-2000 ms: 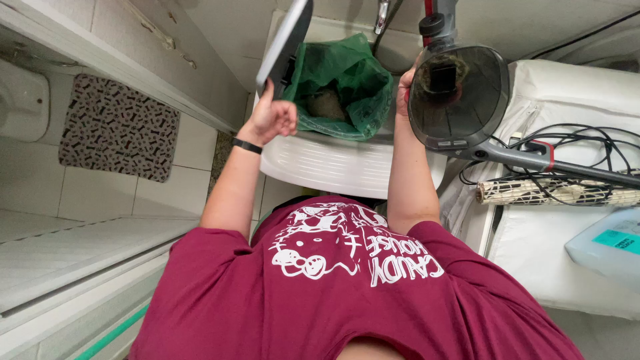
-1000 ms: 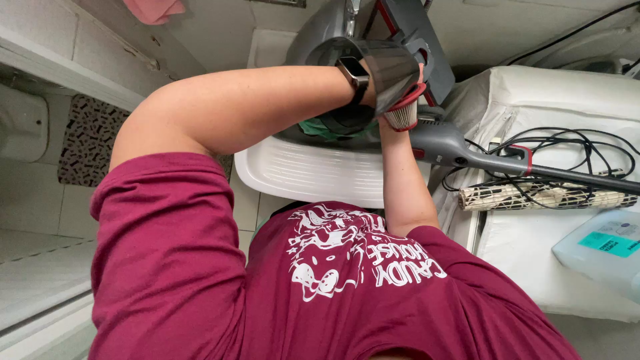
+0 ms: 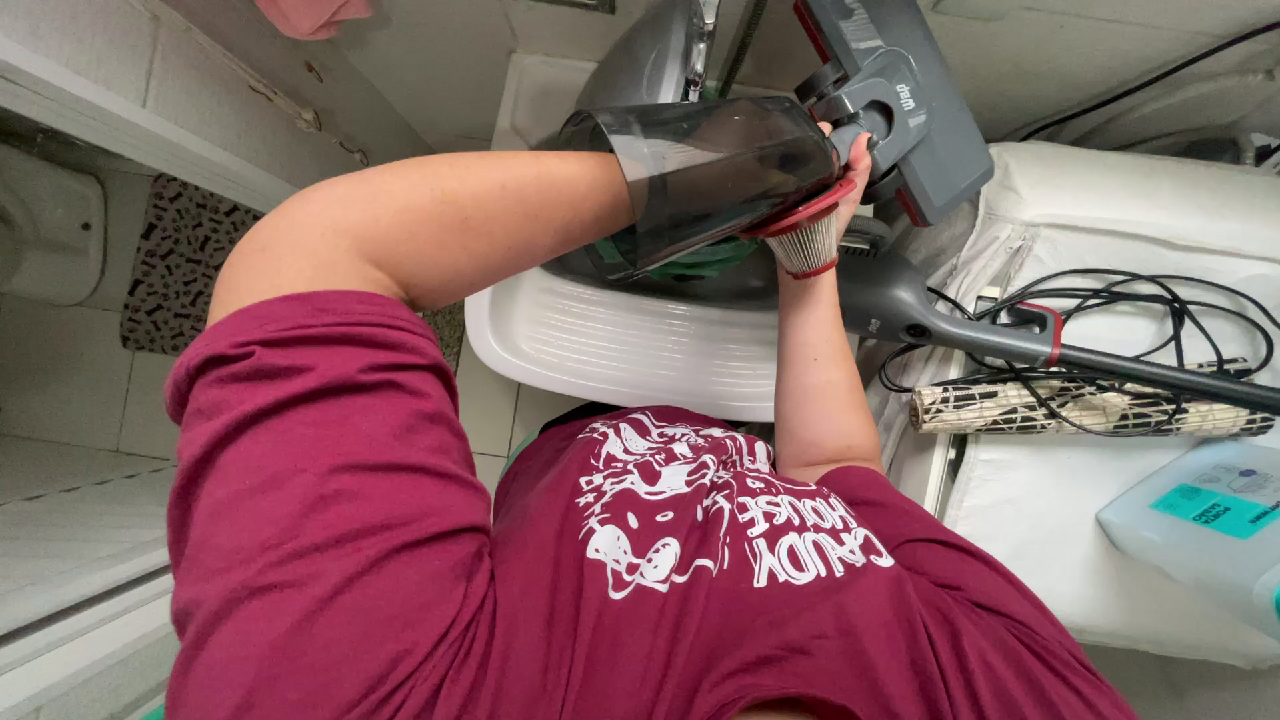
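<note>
My left forearm reaches into a smoky clear vacuum dust container (image 3: 700, 190), lying sideways above the white sink (image 3: 620, 330). My left hand (image 3: 715, 145) shows only dimly through its wall; its grip is unclear. My right hand (image 3: 855, 170) is at the container's far end, holding a pleated filter with a red rim (image 3: 805, 240) close against it. Behind that hand is a grey vacuum floor head (image 3: 900, 120). The grey vacuum body (image 3: 880, 295) lies below the container across the sink, its tube running right. Part of a green bag (image 3: 700, 262) shows beneath the container.
On the white padded surface (image 3: 1060, 520) at right lie a coiled black cord (image 3: 1180, 300), a rolled patterned mat (image 3: 1060, 405) and a clear jug with a teal label (image 3: 1200, 530). A chrome faucet (image 3: 700, 45) stands behind the sink. A patterned rug (image 3: 180, 270) lies at left.
Two seconds ago my left hand was beside the green bag; it has moved right, into the container. The container has turned sideways, and the filter and floor head have come into view.
</note>
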